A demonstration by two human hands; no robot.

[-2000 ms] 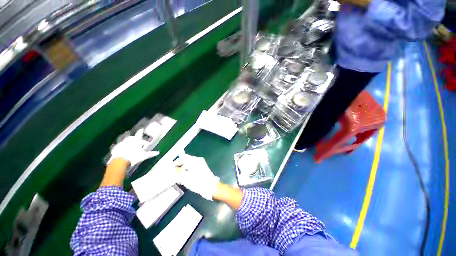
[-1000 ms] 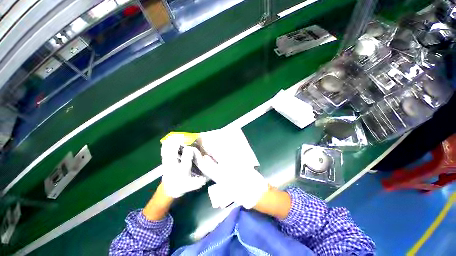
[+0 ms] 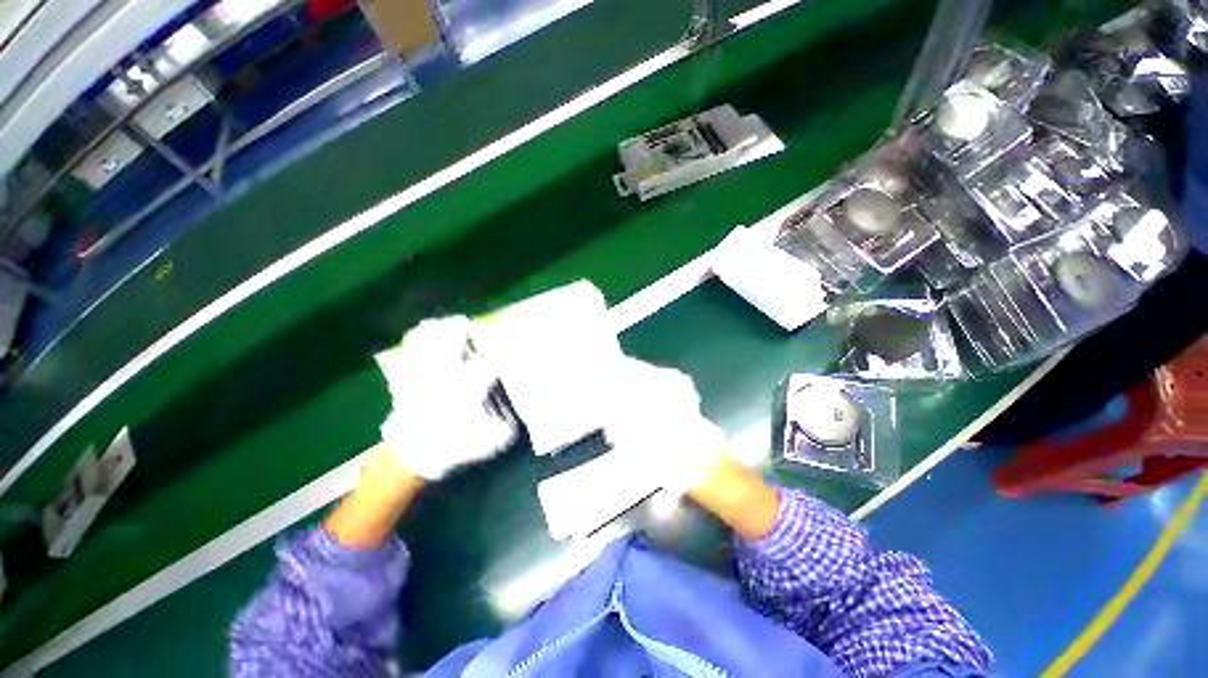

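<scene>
My left hand [image 3: 444, 397], in a white glove, holds a piece of which only a thin yellow edge and a pale corner show; the glove hides the rest. A white sheet [image 3: 550, 358] spans the gap between my hands, its left side against the left glove. My right hand [image 3: 662, 424], also gloved, is at the sheet's right side; glare blurs its fingers and grip. A lower white sheet or pile [image 3: 590, 501] lies on the bench below, partly under the right hand.
A flat pack [image 3: 696, 150] lies on the green belt, another [image 3: 90, 493] at far left. A white stack [image 3: 771, 278] sits by the rail. One clear shell [image 3: 837, 427] lies right of my right hand; many shells [image 3: 980, 219] are heaped beyond. A red stool [image 3: 1126, 431] stands right.
My hands have moved slightly apart, and the sheet between them now shows. Less yellow shows at my left hand. The packs on the belt have moved left and down the picture.
</scene>
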